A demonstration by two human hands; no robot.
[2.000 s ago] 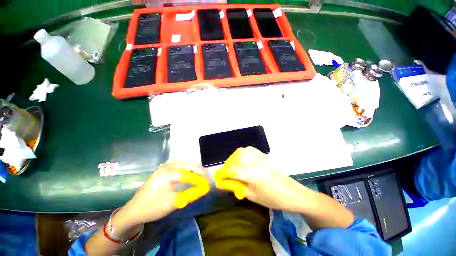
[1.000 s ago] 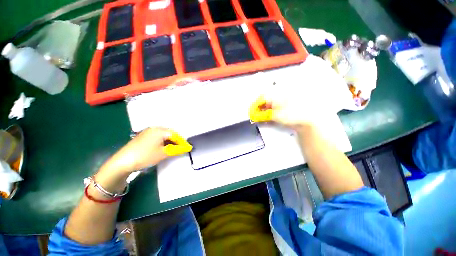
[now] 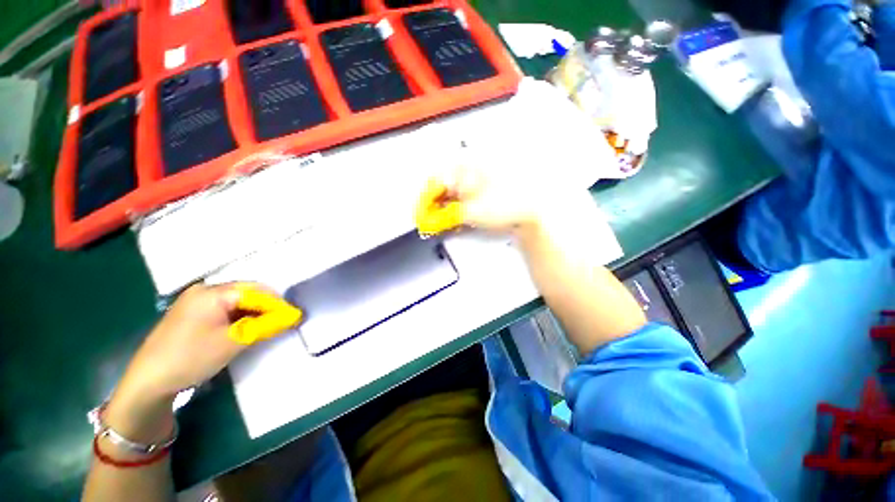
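A smartphone (image 3: 378,297) lies on the white work mat (image 3: 294,397), its face greyish with a dark rim. My left hand (image 3: 211,333), with yellow finger cots, is at the phone's left end, fingertips pinched together at its upper corner. My right hand (image 3: 471,208), also with yellow finger cots, is pinched at the phone's upper right corner. A thin protective film seems to span between my fingertips over the phone; its edges are hard to see against the glass and mat.
The red-orange foam tray (image 3: 339,128) with phones is at the upper left. A whitish waste bag (image 3: 628,108) and metal-topped jars (image 3: 636,51) are beyond the mat. A black tray (image 3: 705,294) is low right. Another person's blue sleeve (image 3: 834,147) is at the right.
The view has swung, shifting the bench leftward and tilting it. The phone went from dark to greyish, and my hands moved from together near its front edge to its two ends.
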